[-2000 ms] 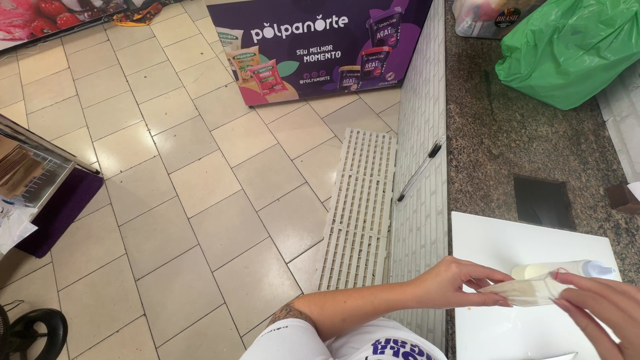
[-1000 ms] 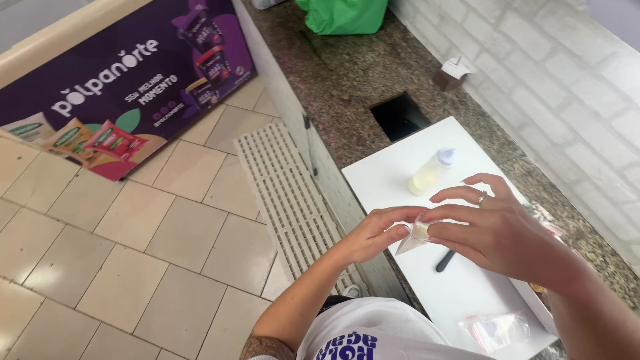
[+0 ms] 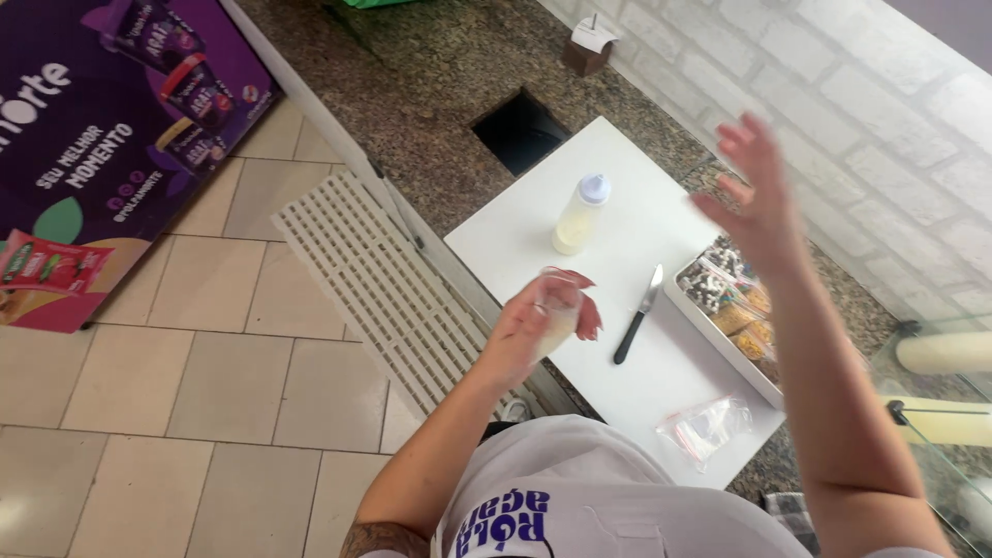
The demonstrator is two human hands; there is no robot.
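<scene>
My left hand [image 3: 535, 329] is closed around a small clear plastic cup [image 3: 559, 310] with something pale inside. My right hand [image 3: 752, 194] is raised, blurred, its fingers apart and nothing visible in them, above the far right side of the white board [image 3: 496, 225]. Between the hands a squeeze bottle [image 3: 577, 221] of pale yellow liquid stands on the board. A knife with a black handle [image 3: 632, 333] lies below it. Clear plastic bags [image 3: 709, 426] lie at the board's near end.
A white tray [image 3: 721, 356] of bagged toppings sits along the board's right side, partly behind my right arm. Past the board, the granite counter [image 3: 403, 77] has a square opening [image 3: 521, 132] and a brown block with papers [image 3: 587, 54]. Glass panels [image 3: 945, 434] stand at right.
My right hand has left the cup and risen away to the right, while my left hand keeps hold of it. The view has swung toward the counter since the earliest frame.
</scene>
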